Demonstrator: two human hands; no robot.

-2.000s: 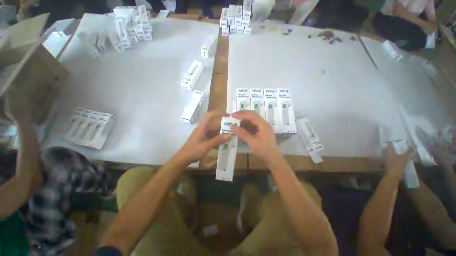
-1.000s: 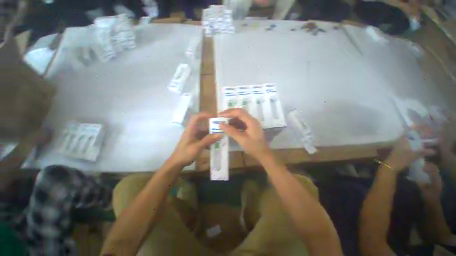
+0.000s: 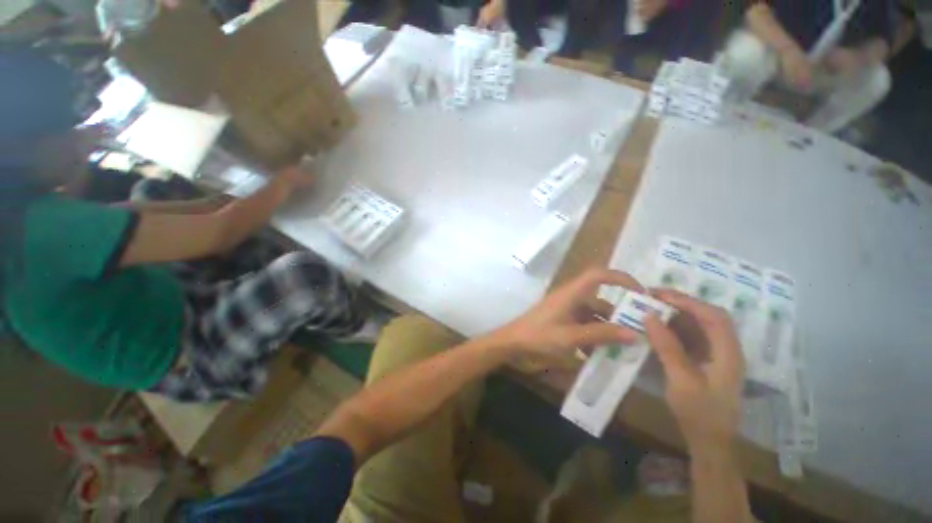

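A slim white retail box (image 3: 605, 383) with dark blue lettering and a green touch is held over the table's front edge, its lettered end up. My left hand (image 3: 572, 325) grips it from the left near that end. My right hand (image 3: 705, 358) holds the same end from the right, thumb on the lettered part. The end flap is mostly covered by my fingers. A block of finished cartons (image 3: 744, 301), side by side, lies just beyond my right hand. A loose carton (image 3: 799, 409) lies at its near right side.
Two loose cartons (image 3: 559, 181) lie left of the wood seam (image 3: 603, 220). A smaller block (image 3: 365, 217) sits further left. A person in a green shirt (image 3: 77, 286) reaches to an open brown shipping box (image 3: 276, 87). Carton piles (image 3: 687, 89) and other people's hands are at the far edge.
The view has swung left, so the table and my hands appear further right and the person at left shows more. Both hands still hold the same box, now tilted in view.
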